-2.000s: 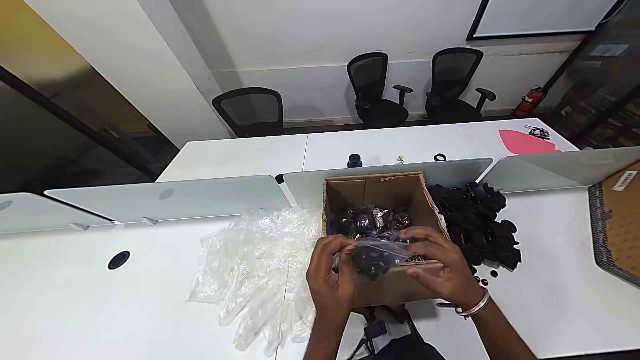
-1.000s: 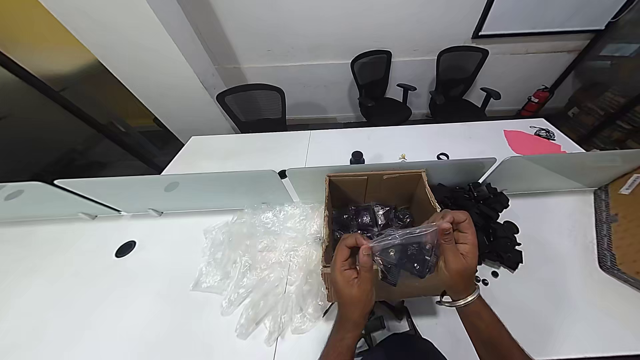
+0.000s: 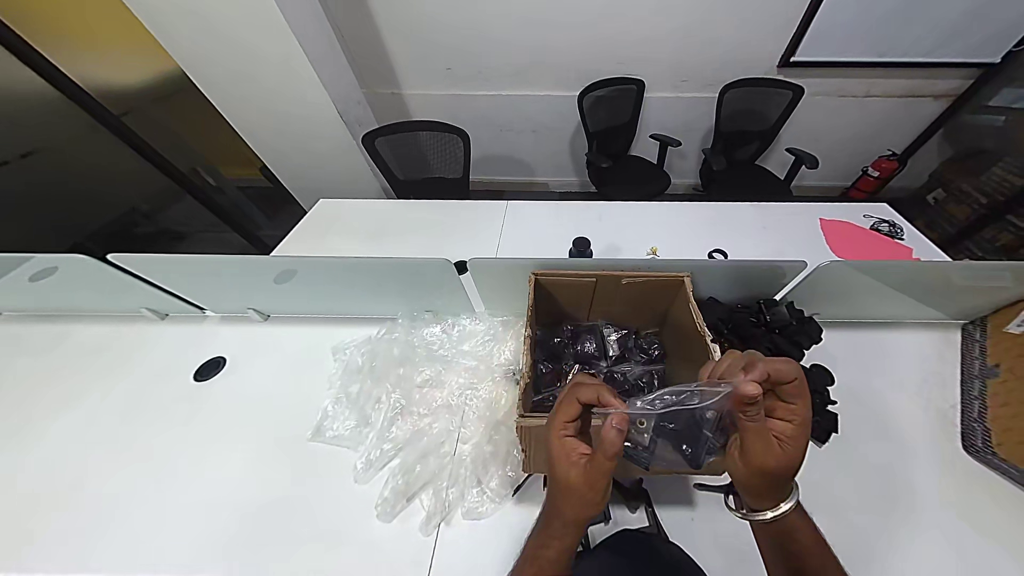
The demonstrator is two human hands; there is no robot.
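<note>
Between both hands hangs a clear zip-lock plastic bag [image 3: 680, 432] with dark parts and a small metal piece inside. My left hand [image 3: 588, 448] pinches the bag's left upper corner, and my right hand [image 3: 760, 424] grips its right upper corner. Just behind the bag stands an open cardboard box [image 3: 612, 292], which holds several filled bags of black parts [image 3: 592, 344]. A heap of clear plastic bags [image 3: 432, 400] lies to the left of the box. Black items [image 3: 764, 328] are piled at its right, partly hidden by my right hand.
Frosted glass dividers [image 3: 288, 288] run along the white table [image 3: 264, 480] behind the box. On the far desk [image 3: 416, 228] are a black round object [image 3: 581, 247], pink paper [image 3: 864, 240] and a black cable [image 3: 885, 227]. A large brown carton [image 3: 1004, 384] is at the right edge.
Both hands keep hold of the bag at its top edge. The bag was above the box opening two seconds ago and now hangs nearer the box's front right side.
</note>
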